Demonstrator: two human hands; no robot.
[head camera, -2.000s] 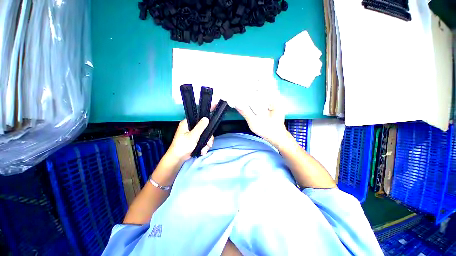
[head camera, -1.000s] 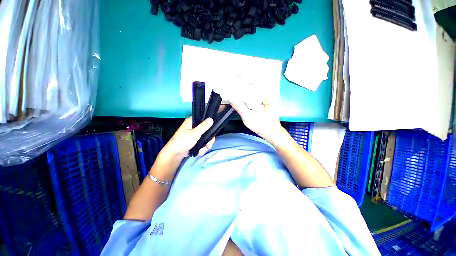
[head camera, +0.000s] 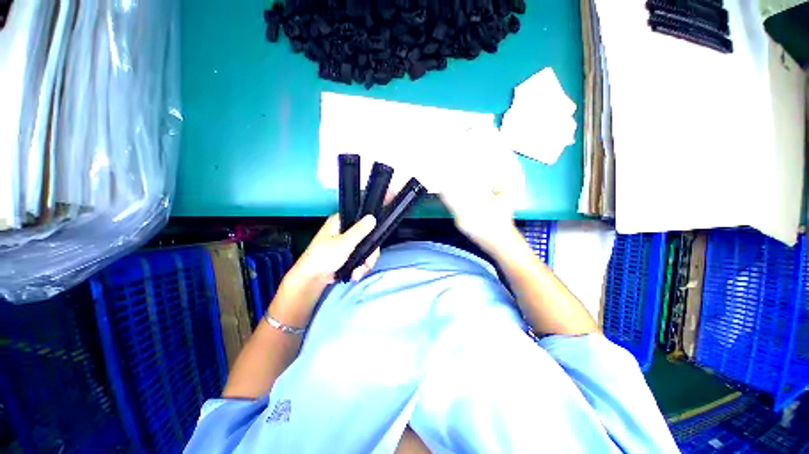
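My left hand (head camera: 333, 250) holds three black tubes (head camera: 375, 197), fanned out with their upper ends pointing away from me over the near edge of the white work sheet (head camera: 381, 124). My right hand (head camera: 479, 208) is just right of the tubes, apart from them, over the sheet's near right part. It is blurred and washed out against the white, so its fingers and anything in them cannot be made out. A large heap of small black parts (head camera: 390, 40) lies on the green bench beyond the sheet.
A small white paper stack (head camera: 539, 117) lies right of the sheet. A bagged stack (head camera: 89, 133) stands at the left. At the right, a white-topped stack (head camera: 692, 133) bears black tubes (head camera: 690, 22). Blue crates (head camera: 164, 328) stand below the bench edge, also at right (head camera: 741, 310).
My right hand has moved right, away from the tube ends. My left hand still holds the three tubes, whose upper ends now fan out evenly.
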